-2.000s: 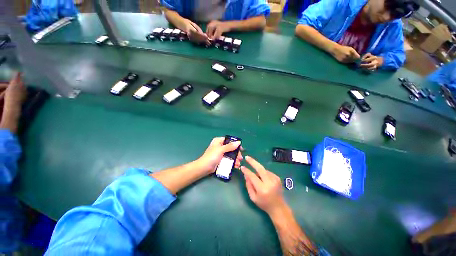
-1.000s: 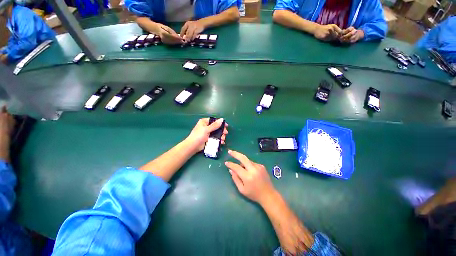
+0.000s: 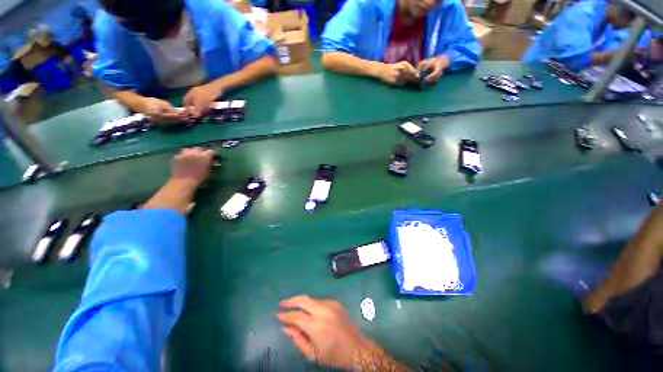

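My left hand [image 3: 193,166] reaches over the belt at left centre, fingers curled down. A dark piece, apparently the end of a handset [image 3: 217,160], shows at its fingertips; whether the hand grips it is hidden. My right hand [image 3: 320,330] is low in the centre, over the bench, fingers apart and empty. A black handset with a white rectangle [image 3: 360,258] lies flat beside the left edge of the blue bin [image 3: 471,272], which holds a heap of small white parts [image 3: 429,258]. An oval ring part [image 3: 368,309] lies below the handset.
Handsets lie spaced along the belt, such as one left of centre [image 3: 243,199], one at centre [image 3: 320,187] and one farther right [image 3: 469,156]. Workers in blue smocks sit opposite, one behind a handset row [image 3: 227,110]. Another person's arm [image 3: 631,265] is at the right edge.
My left hand has moved forward and left from the bench to the belt; the handset it held is no longer plainly visible. My right hand is lower in the picture. The view has turned right.
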